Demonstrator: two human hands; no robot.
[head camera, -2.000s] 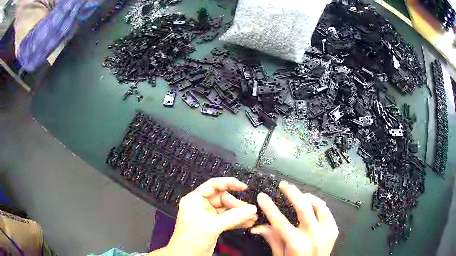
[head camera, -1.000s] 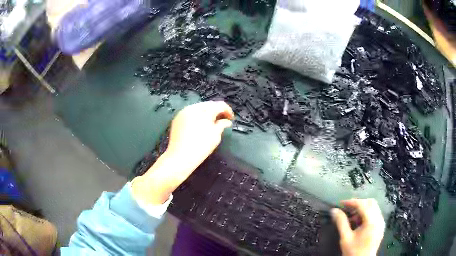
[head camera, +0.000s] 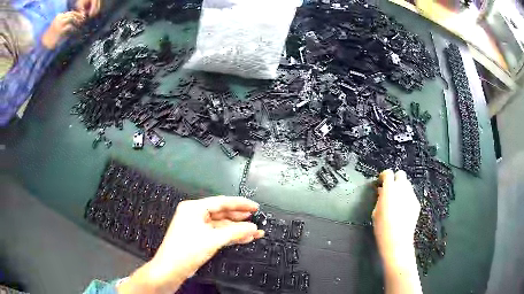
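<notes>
My left hand (head camera: 210, 229) holds a small black part (head camera: 259, 218) between thumb and fingers, just above the rows. Assembled black units (head camera: 129, 201) with small shiny centres stand in close rows on a long black tray (head camera: 339, 247). My right hand (head camera: 396, 201) is at the left edge of the right-hand heap of small black inserts (head camera: 439, 201), its fingertips together; whether they hold a piece cannot be told. Black plastic housings (head camera: 189, 115) lie in a loose heap behind the rows. Tiny silver pieces (head camera: 287, 155) are scattered between heap and rows.
A clear bag of small metal parts (head camera: 244, 37) stands behind the heaps. A thin dark strip (head camera: 246, 172) lies between heap and tray. A filled toothed strip (head camera: 464, 109) lies at the far right. Another person's hands (head camera: 69, 23) and blue checked sleeve show at the upper left.
My left hand has come back from the housing heap to the rows and now holds a black part. My right hand has moved from the tray's right end up to the right heap. The view has shifted.
</notes>
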